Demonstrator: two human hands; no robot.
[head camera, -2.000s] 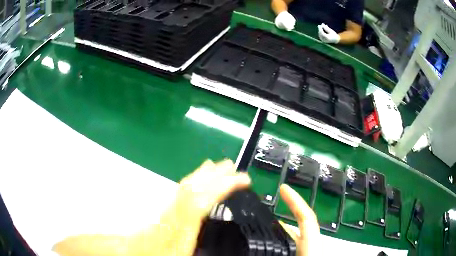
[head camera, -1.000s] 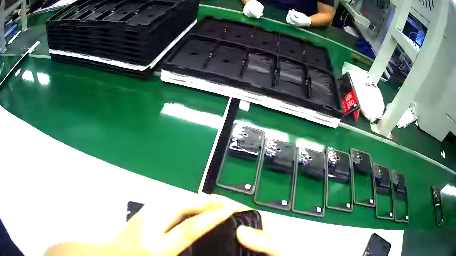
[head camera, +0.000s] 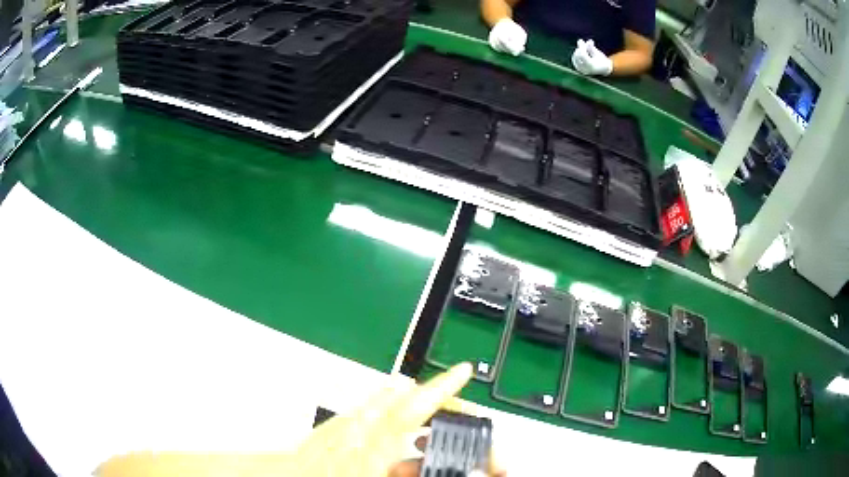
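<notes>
My left hand (head camera: 372, 429) reaches in from the lower left, its fingers stretched out beside and over a stack of black phone middle frames (head camera: 456, 445). Whether it grips the stack cannot be told. The stack stands on edge at the bottom edge, its parallel ribs showing. My right hand (head camera: 496, 469) is mostly cut off; only fingertips show around the stack's lower right. Several frames (head camera: 590, 373) lie in a row on the green surface, open ends towards me. A narrower one (head camera: 805, 410) lies apart at the far right.
A wide black tray (head camera: 447, 126) lies behind the row, with a tall tray stack (head camera: 251, 79) to its left. A divider strip (head camera: 433, 298) crosses the green surface (head camera: 233, 242). White surface (head camera: 140, 345) is nearest me. A red packet (head camera: 675, 214) and white-gloved person (head camera: 591, 58) are beyond.
My right hand, seen beside the stack at first, is now mostly out of view. The stack is lower and its ribs face me. My left fingers have straightened. The camera view has shifted.
</notes>
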